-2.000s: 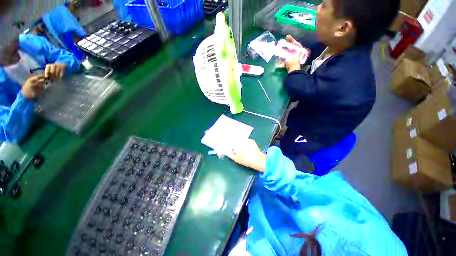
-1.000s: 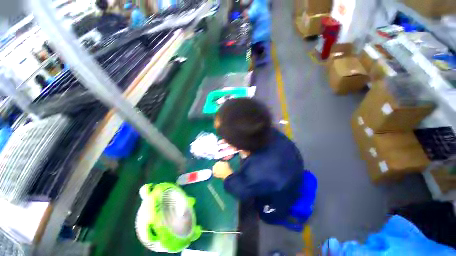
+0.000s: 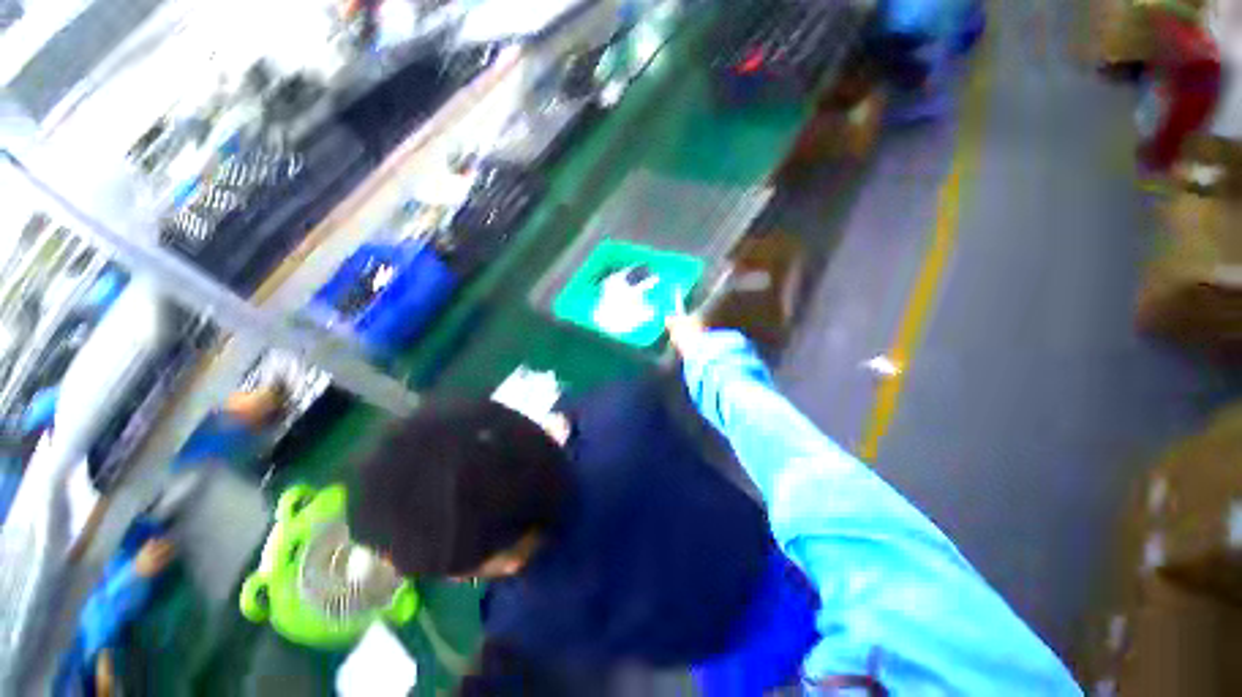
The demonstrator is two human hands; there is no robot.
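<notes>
A bright green basket [image 3: 579, 290] lies on a clear tray or sheet [image 3: 729, 211] on the green bench. White, blurred contents with small dark patches [image 3: 627, 300] are inside it. My right arm, in a light blue sleeve, reaches in from the lower right. My right hand [image 3: 685, 331] is small and blurred at the basket's right edge. Its fingers cannot be made out, nor whether it holds anything. My left hand is out of the picture.
A person in dark blue [image 3: 640, 531] sits between me and the bench, close to my arm. A green-rimmed fan [image 3: 307, 572], a blue bin [image 3: 388, 293] and a pale diagonal bar [image 3: 232, 300] are on the left. Cartons [image 3: 1199, 504] stand at the right.
The view has swung along the bench. My right hand was at the white paper two seconds ago, out of view one second ago, and is now out at the green basket.
</notes>
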